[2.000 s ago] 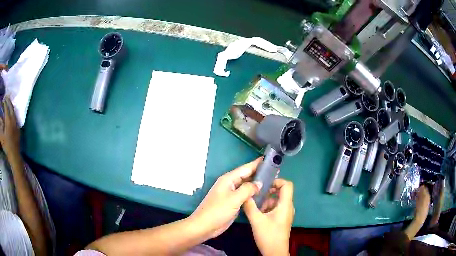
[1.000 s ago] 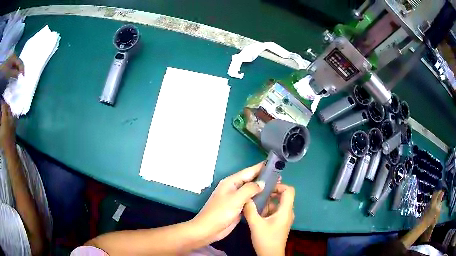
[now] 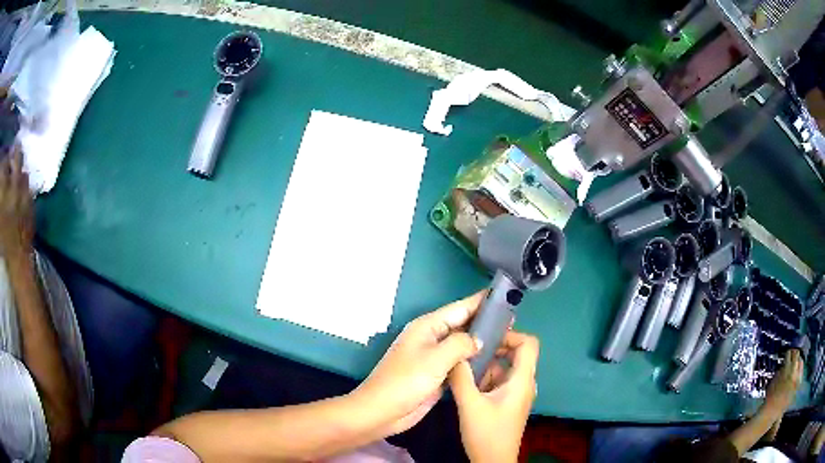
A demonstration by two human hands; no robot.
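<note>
A grey handheld unit (image 3: 520, 253) is held upright, slightly tilted, in front of the press base. Its drum head with a dark vaned opening faces right. My left hand (image 3: 421, 362) grips the handle from the left, thumb on its lower part. My right hand (image 3: 497, 389) holds the handle's lower end from the right and below; some fingers are hidden behind it. The bench press (image 3: 633, 122) stands behind, with white wrapping at its tip (image 3: 570, 158) above the green-edged base (image 3: 466, 194).
A stack of white sheets (image 3: 344, 222) lies left of the press. Another grey unit (image 3: 217, 118) lies further left. Several grey units (image 3: 629, 312) cluster at right, beside black parts in clear plastic (image 3: 769, 316). A white strip (image 3: 493, 83) lies behind the base. Other people's hands (image 3: 785, 384) show at both sides.
The view has shifted, so the bench things sit further right in the picture. Both hands still hold the unit in nearly the same pose. The neighbour's hand at right has moved beside the black parts.
</note>
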